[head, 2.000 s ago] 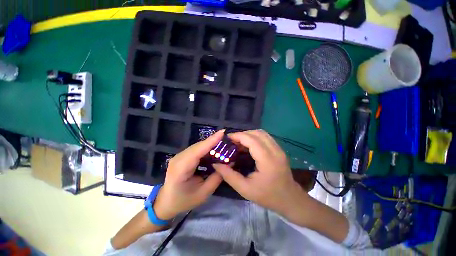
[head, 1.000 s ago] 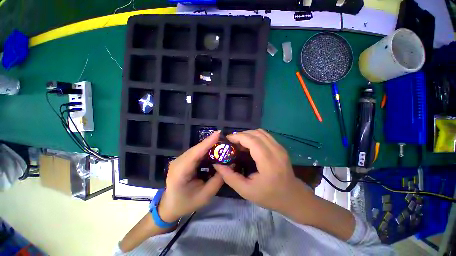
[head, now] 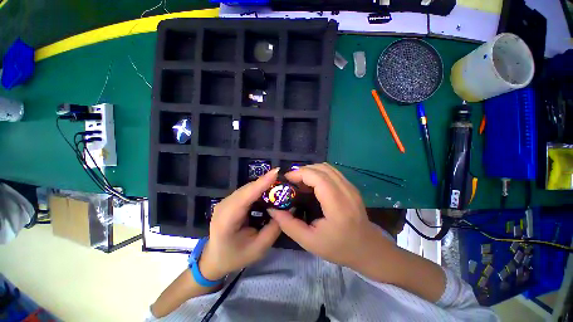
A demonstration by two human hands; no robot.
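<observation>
A small dark smartwatch [head: 280, 195] with a lit screen of coloured graphics is held between both hands over the near part of the black foam tray [head: 241, 69]. My left hand [head: 240, 220] grips its left side, and my right hand [head: 327, 210] grips its right side, with fingers at the top and thumb at the lower edge. The tray has square pockets in a grid; some hold watch parts, such as a shiny one [head: 182, 130] at the left and a dark module [head: 259, 170] just beyond my left fingertips. The underside of the watch is hidden.
Dark tweezers [head: 371, 174] lie right of my right hand. Beyond are an orange stick [head: 388, 121], a blue pen [head: 426, 143], a black cylindrical tool [head: 457, 160], a round dish [head: 409, 70] and a stained white cup [head: 493, 68]. A white power strip [head: 100, 135] with cables is at left.
The screen showed rows of lines and coloured dots two seconds ago; it now shows a round, coloured graphic. Both hands keep nearly the same hold. The view has shifted slightly.
</observation>
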